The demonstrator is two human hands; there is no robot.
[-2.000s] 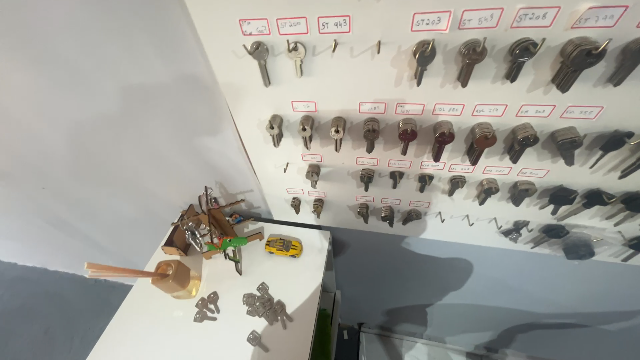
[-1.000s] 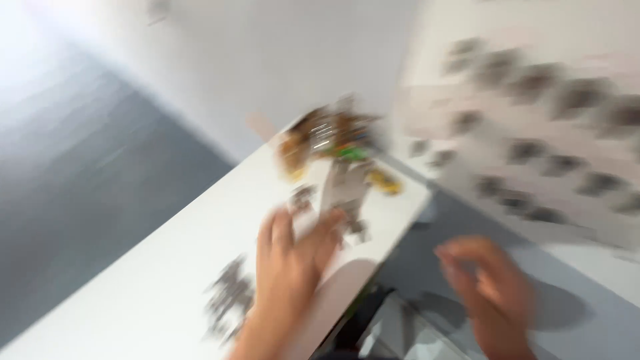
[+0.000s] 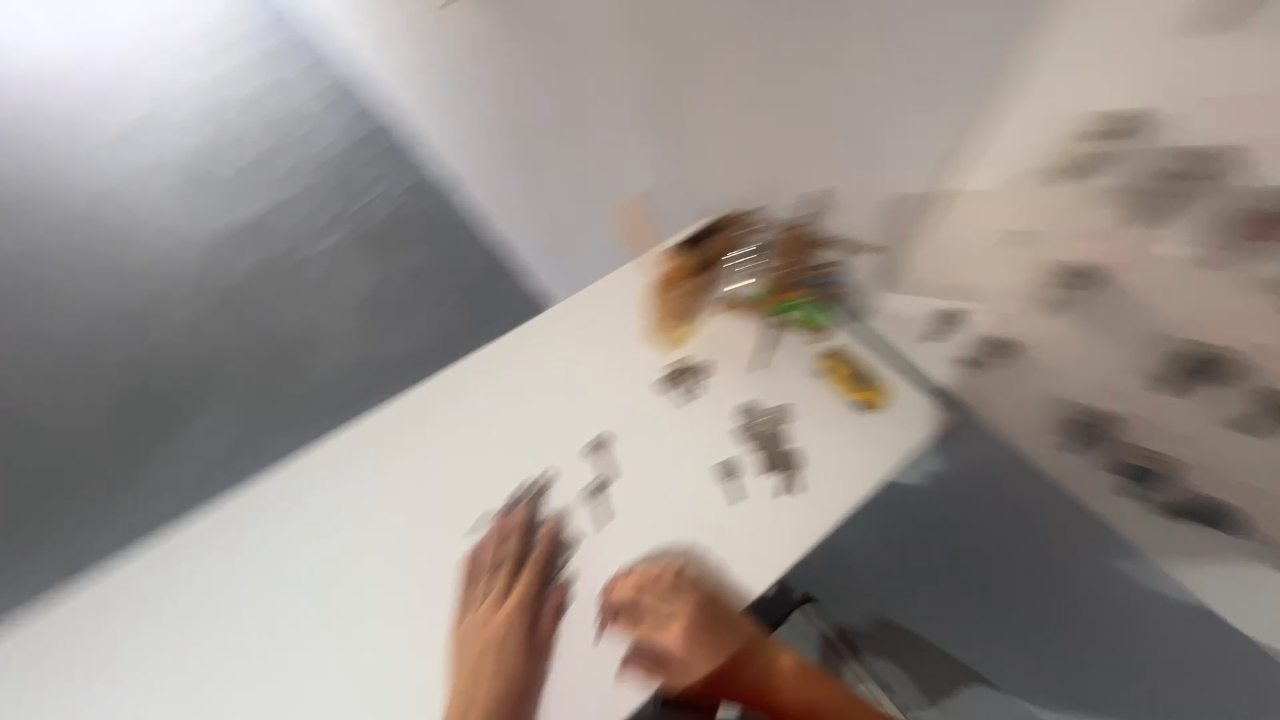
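Note:
My left hand (image 3: 510,595) lies palm down over a pile of keys (image 3: 535,492) on the white tabletop (image 3: 350,530), its fingers spread a little. Just right of it, over the table's near edge, is my right hand (image 3: 665,615) with bent fingers; blur hides whether it holds anything. Two loose keys (image 3: 598,500) rest beyond the gap between the hands. Farther off are a small group of keys (image 3: 684,379) and a larger cluster of keys (image 3: 770,440).
A yellow toy car (image 3: 851,379) stands near the far right corner. Behind it are a brown wooden object (image 3: 795,250) with a green part and an amber-bottomed diffuser bottle (image 3: 675,300). Keys hang on a white wall board (image 3: 1020,400) at the right.
The left hand has moved from near the far keys back to the nearer pile. From beyond the table's edge, the right hand has come in beside it. The view has shifted.

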